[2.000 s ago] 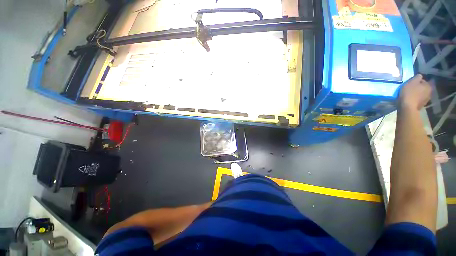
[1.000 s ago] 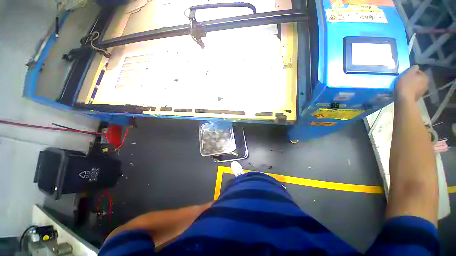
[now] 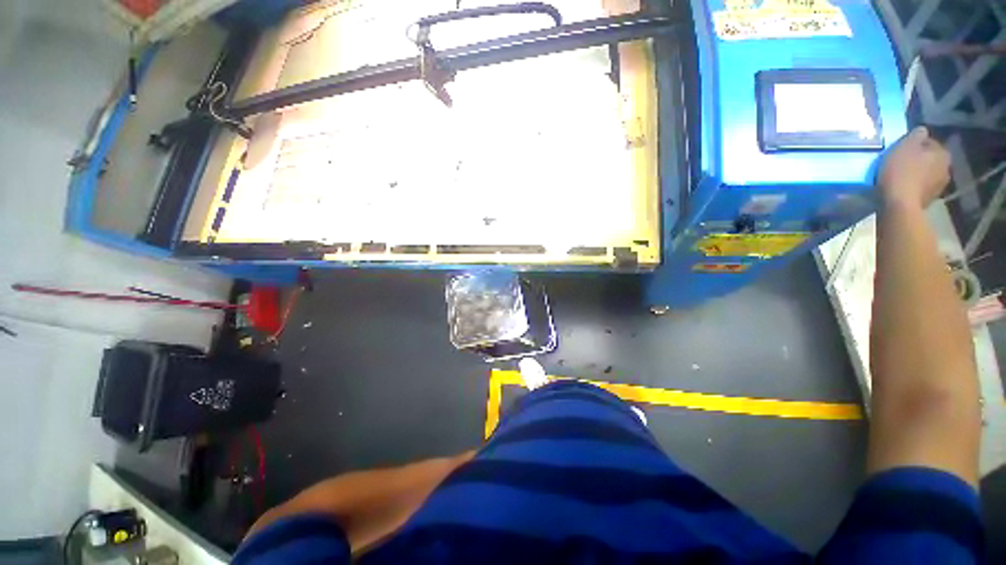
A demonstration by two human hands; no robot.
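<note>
My right hand [image 3: 914,169] is bare and rests at the right edge of the blue control cabinet [image 3: 800,166], just beside the touchscreen [image 3: 821,109]. Its fingers look curled, but what they touch is hidden. My left forearm bends in toward my body at the bottom; my left hand itself cannot be seen. The bright bed [image 3: 441,166] lies in front of me, with faint cut outlines at its left. The black gantry beam [image 3: 530,52] crosses it, with the small laser head [image 3: 437,80] above the sheet.
A clear tray [image 3: 487,310] lies on the floor below the bed. A black bin [image 3: 182,388] and a red object [image 3: 265,309] stand at the left. A yellow floor line [image 3: 728,405] runs across. A white side table [image 3: 845,289] with a tape roll [image 3: 965,286] is at the right.
The view has shifted slightly. My right hand stays at the cabinet's right edge, and the beam and laser head look unchanged over the bed.
</note>
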